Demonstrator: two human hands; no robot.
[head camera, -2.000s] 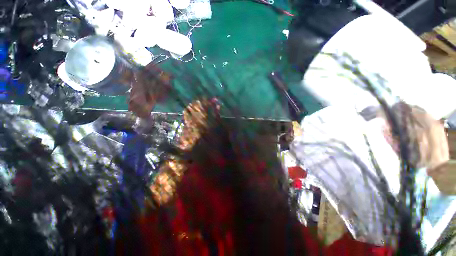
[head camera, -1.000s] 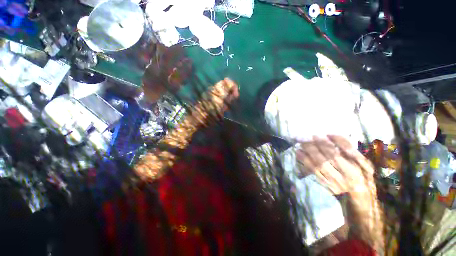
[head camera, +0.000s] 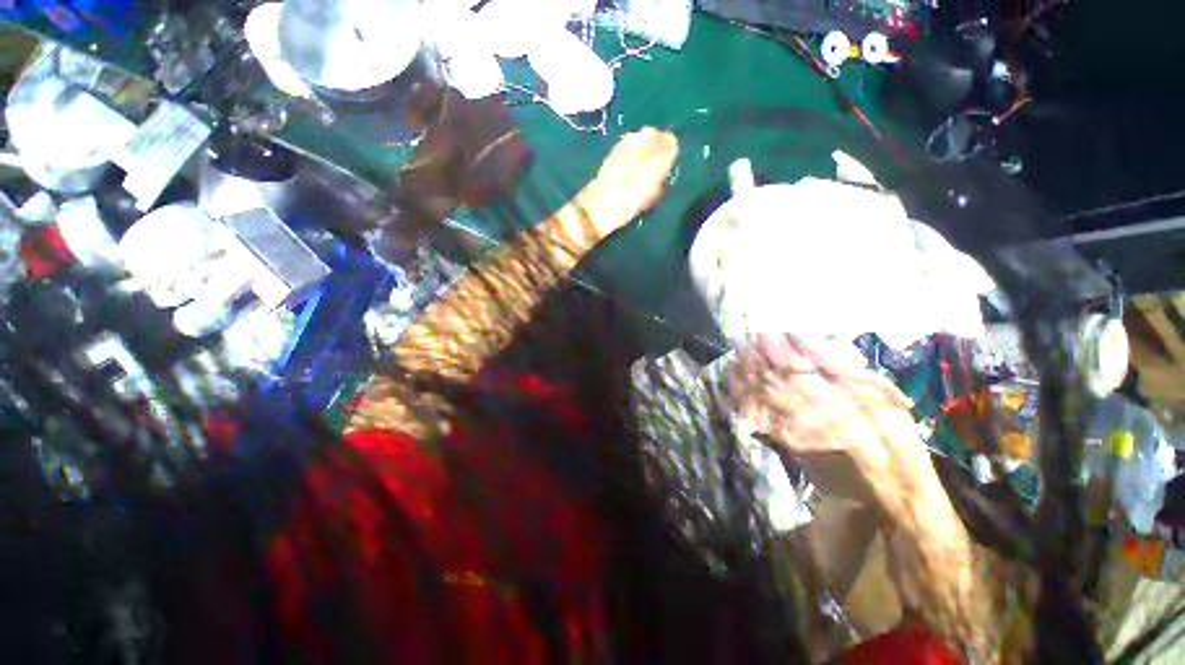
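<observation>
A large white housing (head camera: 832, 260), overexposed, is on or just over the green mat (head camera: 663, 279) right of centre, with small white tabs sticking up at its top. My right hand (head camera: 793, 390) is at its lower edge, fingers against it. My left hand (head camera: 639, 169) reaches over the mat, left of the housing and apart from it; its fingers look curled, and I cannot tell whether it holds anything. Dark hair strands blur both forearms.
White round parts with thin wires (head camera: 572, 72) and a clear round tub (head camera: 348, 39) are at the upper left. A brown lump (head camera: 481, 150) is at the mat's edge. A blue crate (head camera: 331, 318) and white casings (head camera: 176, 253) are at left. A clear bag (head camera: 1131, 461) is at far right.
The white housing has come from the right onto the mat area with my right hand at its lower edge. My left hand has reached further forward. The view has shifted to the right.
</observation>
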